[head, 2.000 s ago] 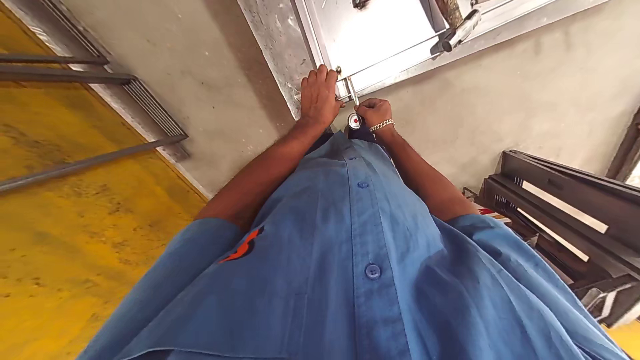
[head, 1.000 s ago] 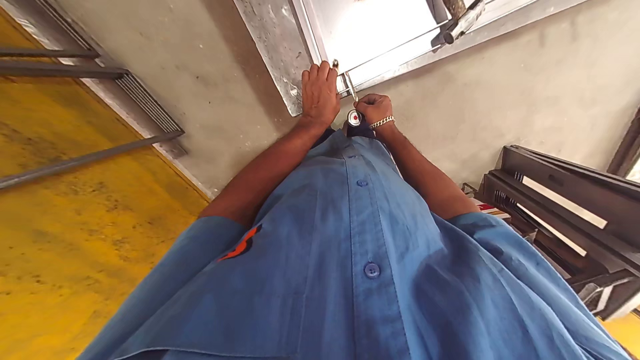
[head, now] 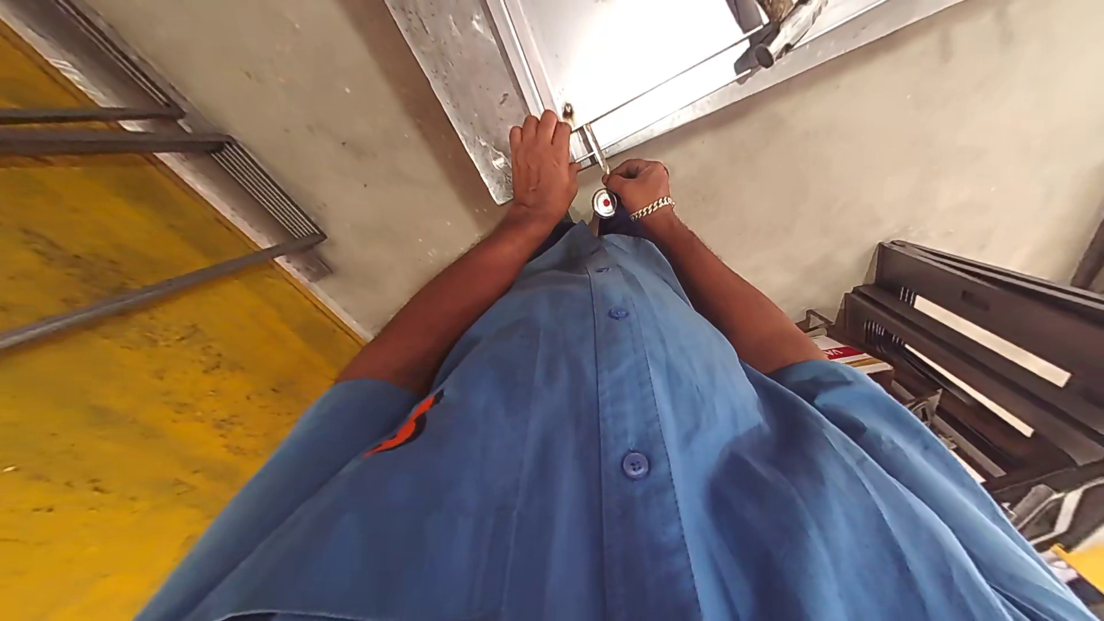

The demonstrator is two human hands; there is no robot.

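Note:
My left hand lies palm down with its fingers stretched over the corner of a pale metal frame, beside a small round hole or fitting. Just to its right, the fingertips of my right hand are closed on the lower end of a thin metallic strip. That strip reaches up across the frame's lower edge. A small round disc with a white face and a red centre sits just below the right fingertips, near my waist. What joins it to the strip, if anything, cannot be seen.
A dark metal bar end or clamp rests over the frame's bright panel at the upper right. Dark slotted metal parts are stacked at the right. At the left, grey metal bars cross a yellow surface.

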